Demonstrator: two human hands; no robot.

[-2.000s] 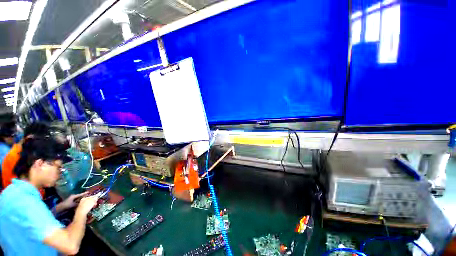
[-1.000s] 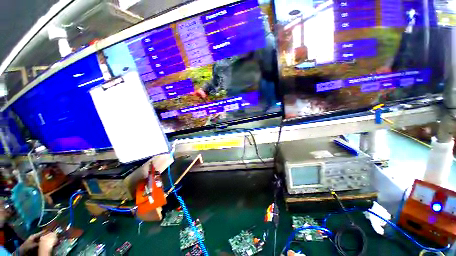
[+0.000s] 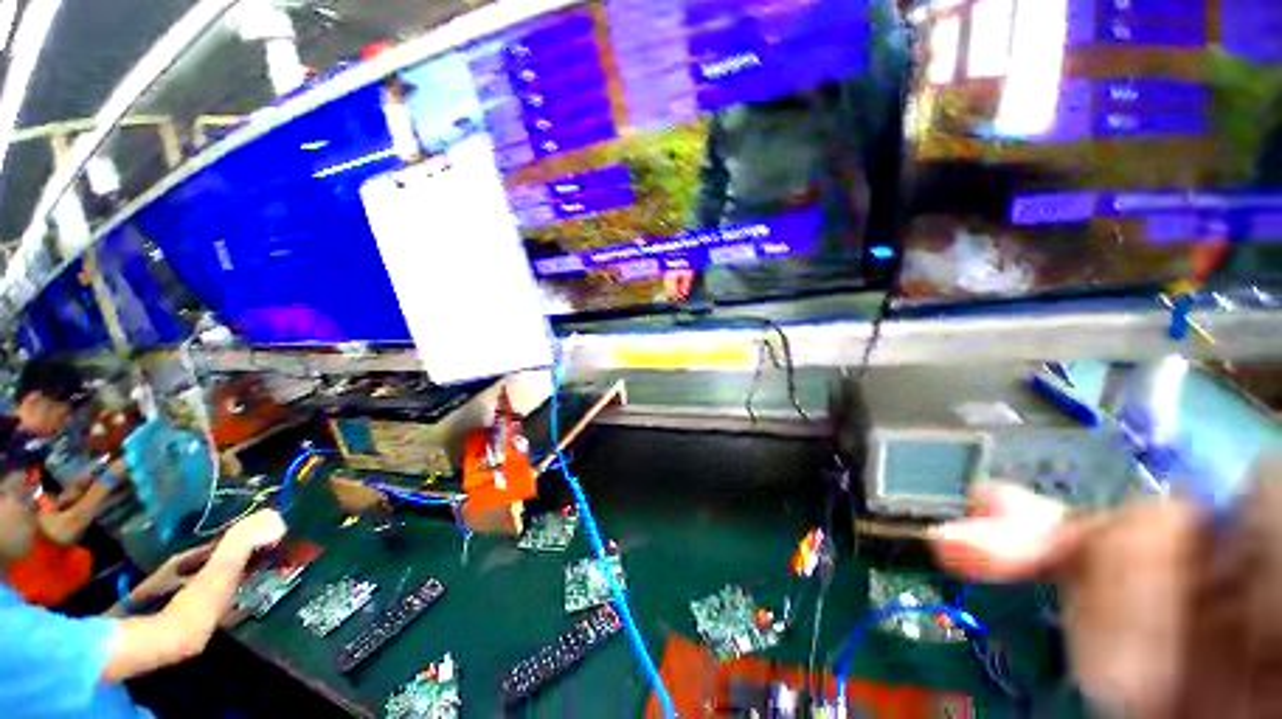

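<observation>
An orange-brown fixture base (image 3: pixel 914 702) shows at the bottom edge, cut off, with small silver parts on it. My right hand (image 3: pixel 1005 534) is raised at the right in front of the oscilloscope, large and badly blurred. I cannot tell whether it holds anything. My left hand is not in view. Green circuit boards lie on the bench, one just behind the fixture (image 3: pixel 731 618) and one left of the blue cord (image 3: pixel 422 691). A blue cable (image 3: pixel 865 618) curves up from the fixture. Red and yellow plugs (image 3: pixel 807 552) stand behind it.
Two remote controls (image 3: pixel 562 653) lie left of the fixture. A blue coiled cord (image 3: pixel 598 534) crosses the view. A clipboard (image 3: pixel 460 267) hangs before the screens. The oscilloscope (image 3: pixel 928 471) is on a shelf. A person in a blue shirt (image 3: pixel 56 653) works at the left.
The view has swung right, then partly back left. My right hand has come in at the right. The fixture now shows at the bottom. Two screens have changed from blue to menu pictures.
</observation>
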